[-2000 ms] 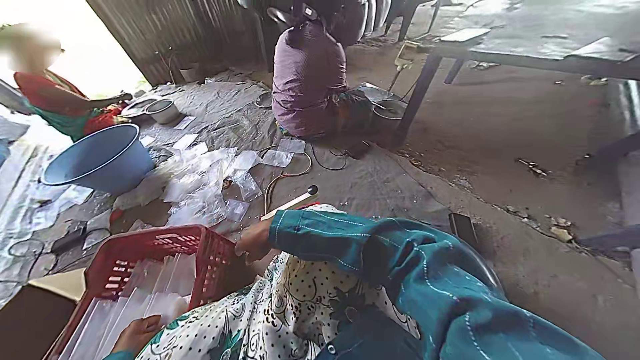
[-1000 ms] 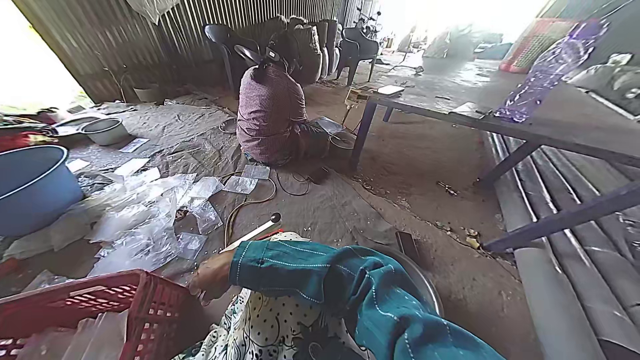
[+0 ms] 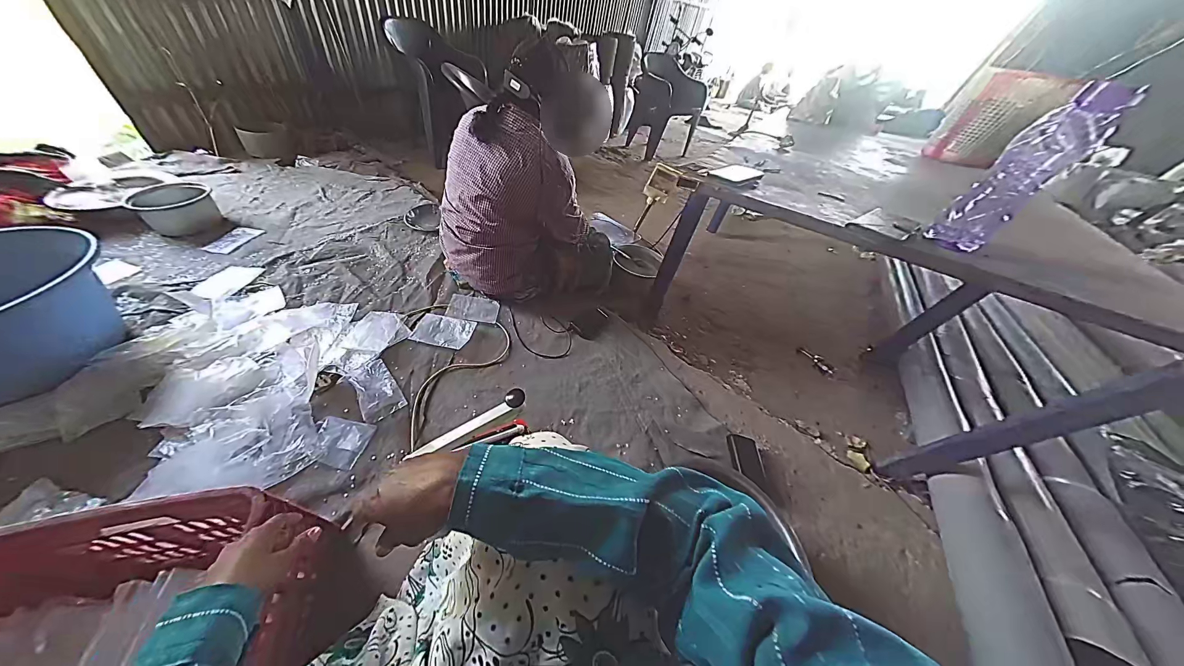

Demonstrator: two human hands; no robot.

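Observation:
At the lower left, my left hand (image 3: 264,553) rests its fingers on the rim of a red perforated plastic basket (image 3: 129,536). Stacked clear plastic packets (image 3: 139,610) stand inside this basket. My right hand (image 3: 407,499) lies across my patterned cloth at the basket's right corner, its fingers bent near the rim; whether they grip it is unclear. Just beyond that hand, a white lever with a black ball knob (image 3: 476,421) points away from me, beside a red and black edge. A round metal rim (image 3: 777,518) shows partly behind my right sleeve.
Loose clear plastic bags (image 3: 268,398) spread over the ground sheet, near a blue tub (image 3: 55,305). A person (image 3: 509,203) sits ahead by a metal bowl (image 3: 636,261). A table (image 3: 925,250) on blue legs and grey pipes (image 3: 1017,518) are at right. Cables lie ahead.
My left hand has moved from among the packets in the basket to its rim. My right hand stays near the basket's corner. The view has swung to the right.

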